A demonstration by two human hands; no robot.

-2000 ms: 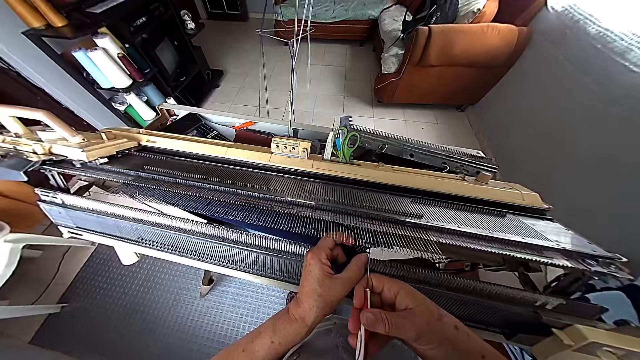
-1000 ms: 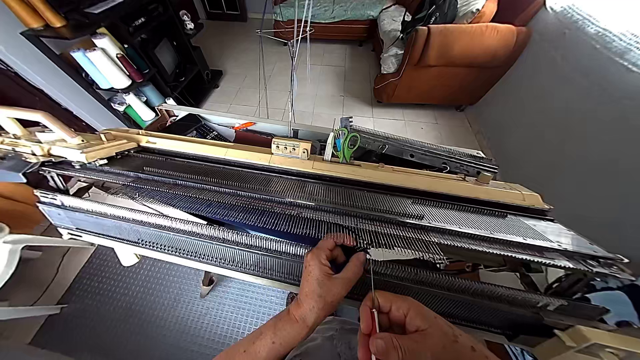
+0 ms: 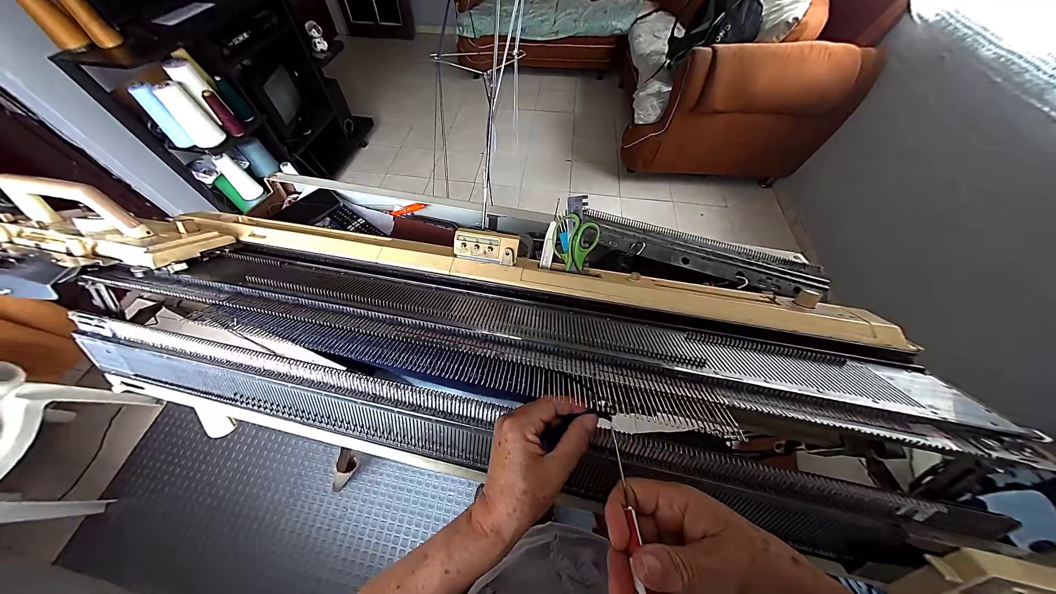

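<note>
A knitting machine with two needle beds spans the view; its rear bed point(image 3: 528, 318) and front ribber bed point(image 3: 330, 400) run side by side. Dark blue knitted fabric point(image 3: 429, 381) hangs from the needles between them. My left hand point(image 3: 536, 458) pinches the dark fabric's edge near the middle. In my right hand point(image 3: 681, 540) is a thin metal latch or transfer tool with a red and white handle point(image 3: 634, 532); its tip touches or nearly touches the work beside my left fingertips. The exact contact is too small to tell.
The machine's carriage point(image 3: 107, 227) sits at the far left. Green-handled scissors point(image 3: 580, 243) stand in a holder behind the rear bed, near the yarn mast point(image 3: 487, 148). Yarn cones point(image 3: 188, 114) fill a shelf at left. An orange armchair point(image 3: 767, 107) stands beyond.
Compared with two seconds ago, my right hand has moved slightly down and right, with more of the tool's metal shaft showing. My left hand has stayed at the fabric.
</note>
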